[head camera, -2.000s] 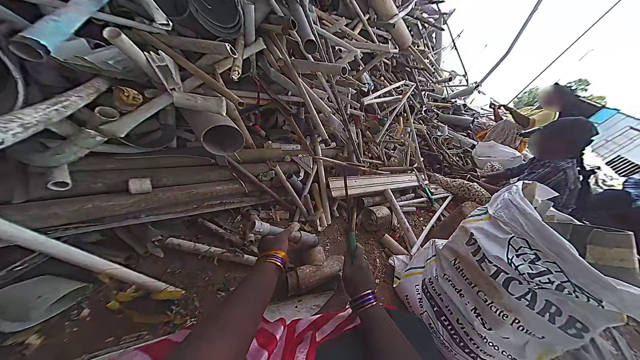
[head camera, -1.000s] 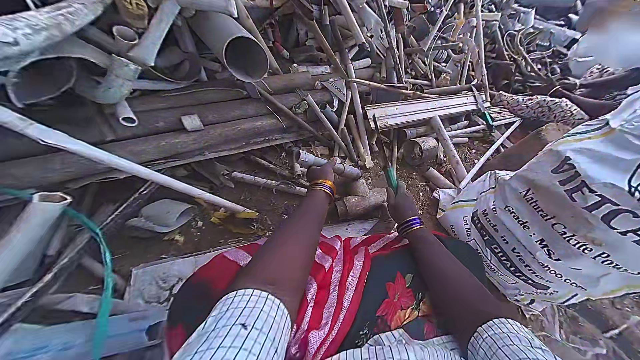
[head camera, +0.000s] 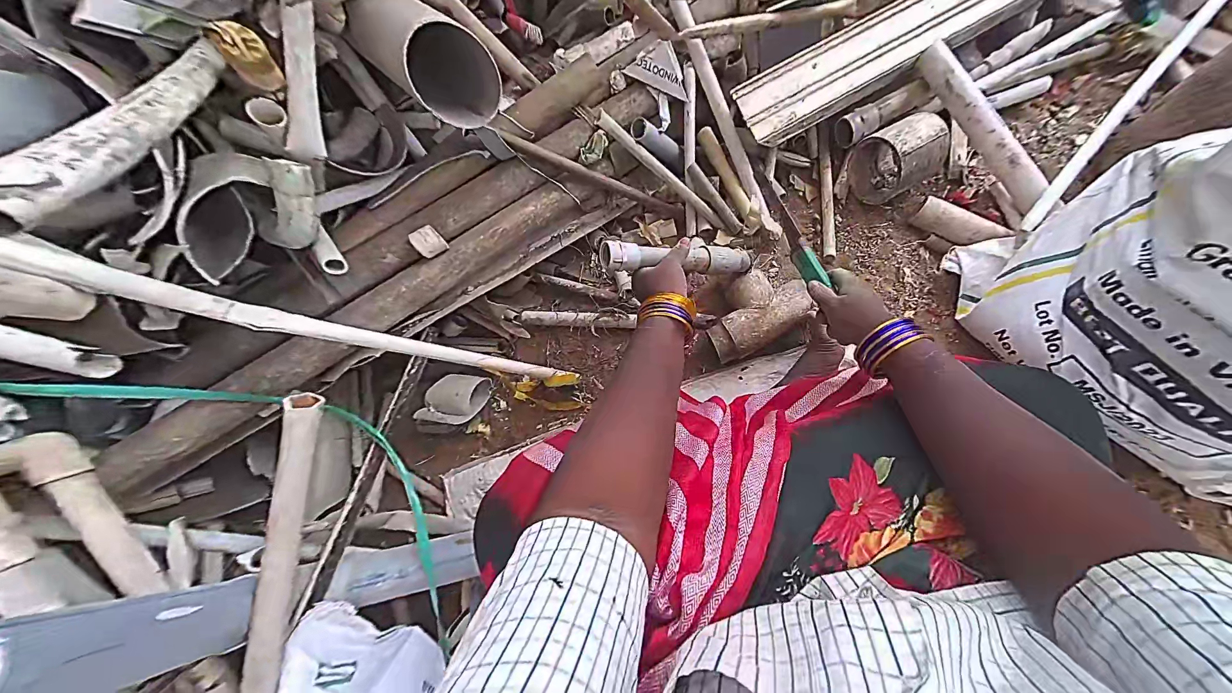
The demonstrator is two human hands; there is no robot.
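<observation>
My left hand (head camera: 664, 274) is closed around a short grey plastic pipe piece with a collar (head camera: 712, 258), held level above the ground. In my right hand (head camera: 852, 306) is the green handle of a long, dark-bladed knife or saw (head camera: 811, 267); its blade points up and away, to the right of the pipe piece. Below the pipe piece lies a dirty pipe fitting (head camera: 760, 322) on the soil. A bare foot (head camera: 820, 354) shows behind my right hand.
Scrap pipes (head camera: 452, 72) are heaped at the left and ahead, with long brown pipes (head camera: 385, 318) across the left. A thin white pipe (head camera: 289, 318) juts toward my left arm. Grooved panels (head camera: 866, 67) lie ahead on the right. A printed white sack (head camera: 1107, 289) stands at the right.
The view has tilted down and turned left. Both hands stay near the pipe fitting on the ground, the left with the pipe piece and the right with the green-handled tool.
</observation>
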